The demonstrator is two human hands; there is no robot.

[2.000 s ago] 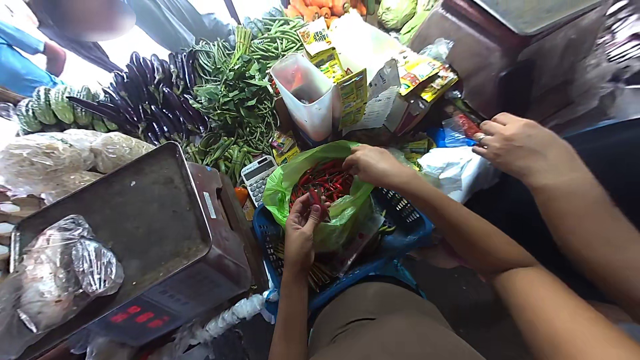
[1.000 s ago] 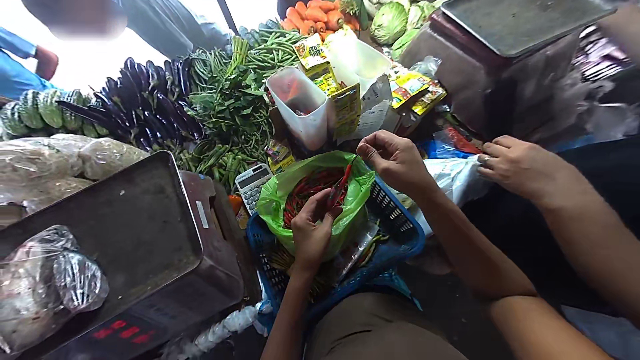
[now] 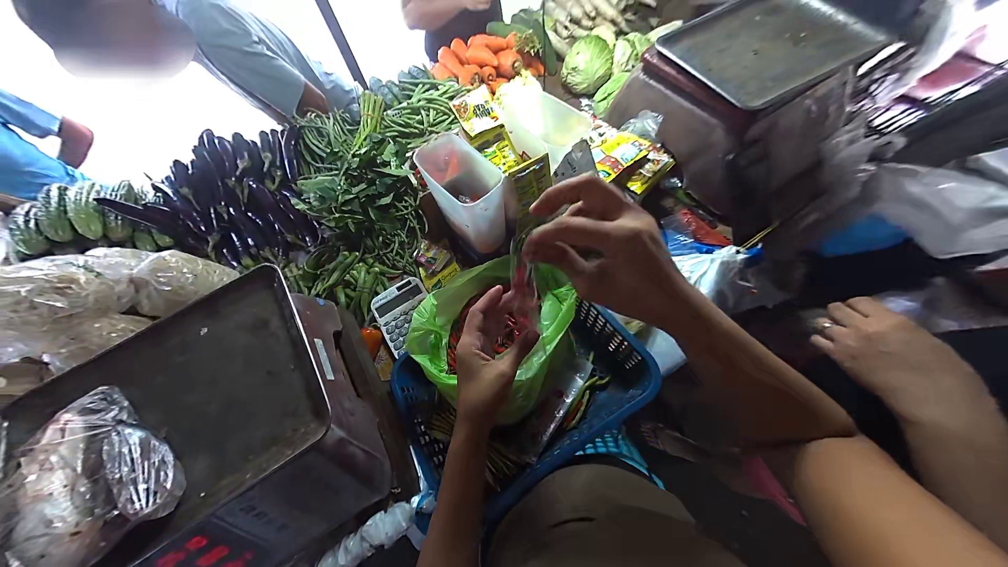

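Note:
A small clear plastic bag with blurred red contents, apparently chillies, hangs upright over the green plastic bag. My right hand pinches its top between thumb and fingers. Just below and to the left, my left hand is palm up, thumb and fingers apart beside the small bag's lower end; whether it touches is unclear. Red chillies lie inside the green bag, partly hidden by my left hand. The green bag sits in a blue plastic basket, where a clear packet also lies.
At left stands a digital scale bearing a wrapped bundle. A calculator and a white plastic container border the basket. Eggplants and green beans lie beyond. Another person's ringed hand is at right; another scale stands behind.
My right hand has risen from the green bag's rim, and the small clear bag now hangs from it. My left hand's fingers have spread. The view has shifted.

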